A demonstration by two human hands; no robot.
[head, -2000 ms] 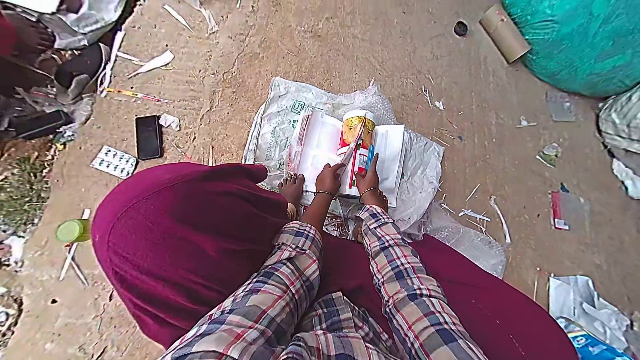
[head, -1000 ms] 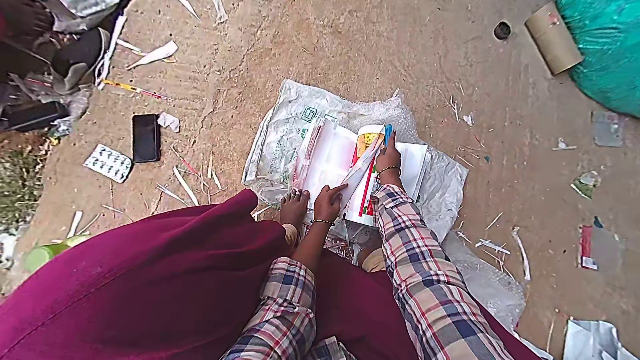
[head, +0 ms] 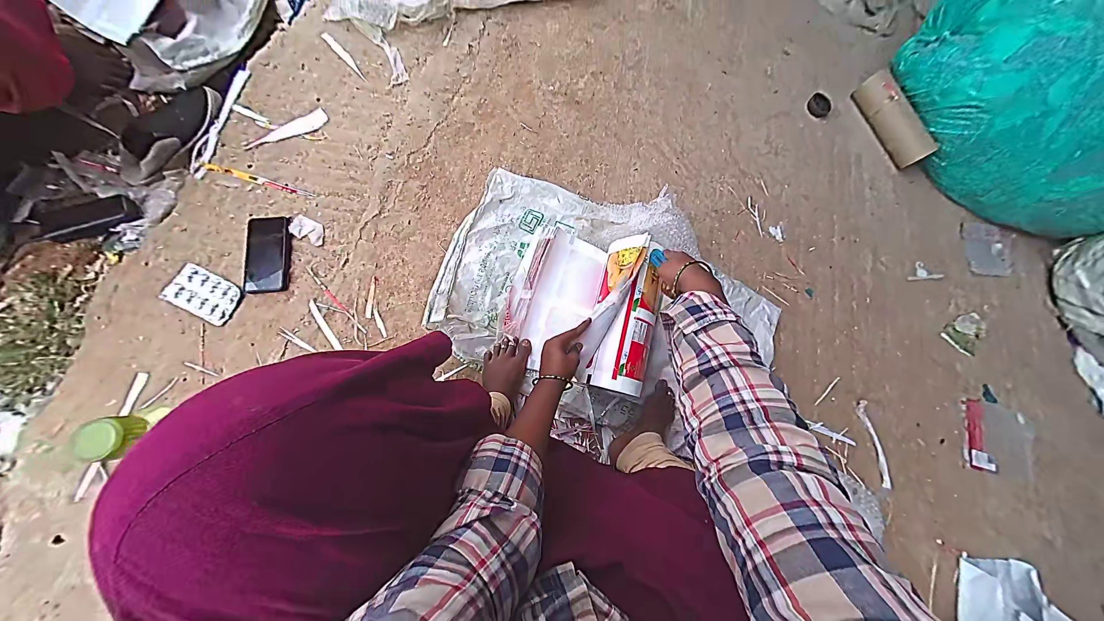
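My left hand (head: pixel 562 352) grips the lower left edge of a printed plastic film sheet (head: pixel 634 332), yellow, red and white, which is partly rolled or curved. My right hand (head: pixel 677 272) is at the sheet's upper right edge, its fingers closed around a small blue-handled tool (head: pixel 658 258) whose blade I cannot make out. Under the printed sheet lie white sheets (head: pixel 561 280). All of it rests on a crumpled white plastic sack (head: pixel 492 250) with green print, between my bare feet.
A dark smartphone (head: pixel 267 254) and a blister pack of tablets (head: pixel 201 294) lie on the ground to the left. A cardboard tube (head: pixel 893 119) leans by a green plastic bundle (head: pixel 1009 103) at upper right. Strips and scraps are scattered around. Another person's shoe (head: pixel 168 125) shows at upper left.
My right hand with the blue-handled tool has moved up and away from my left hand, along the printed sheet. My left hand stays near the sheet's lower left edge.
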